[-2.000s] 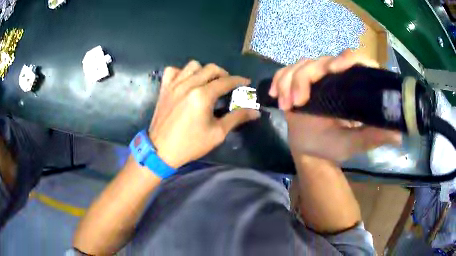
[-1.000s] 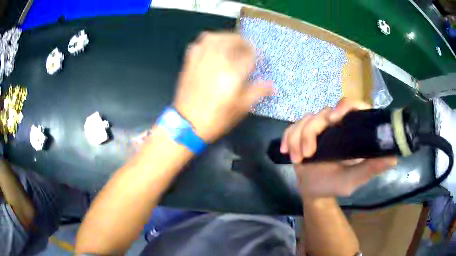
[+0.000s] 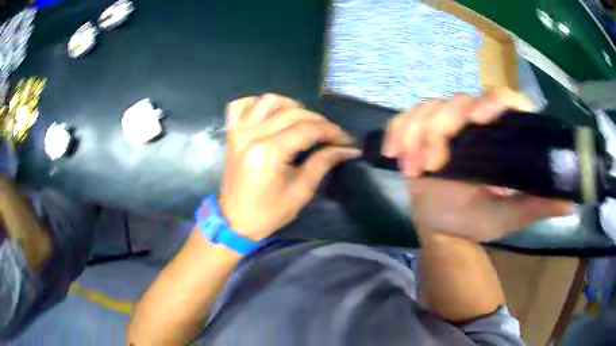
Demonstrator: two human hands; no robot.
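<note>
My left hand (image 3: 270, 165), with a blue strap on its wrist, is at the middle of the bench. Its thumb and index fingertips are close together at the driver's nose; whether anything is between them is blurred. My right hand (image 3: 449, 203) is closed around a thick black electric screwdriver (image 3: 523, 152), held nearly level with its nose pointing left at the left fingertips. No white housing shows between the hands. A brown cardboard box (image 3: 498, 61) of tiny silvery-blue screws lies beyond my hands. A white plastic housing (image 3: 142, 123) lies on the bench to the left.
Other white housings (image 3: 59, 140) lie on the dark green bench (image 3: 202, 61). A gold pile (image 3: 26, 108) is at the far left, near another person's arm (image 3: 23, 219). The green conveyor (image 3: 533, 13) runs at top right. The driver's black cord lies along the bench's near edge.
My left hand has moved from over the screw box back down to the driver's nose. The housing seen between my hands two seconds ago is no longer visible. The view has shifted.
</note>
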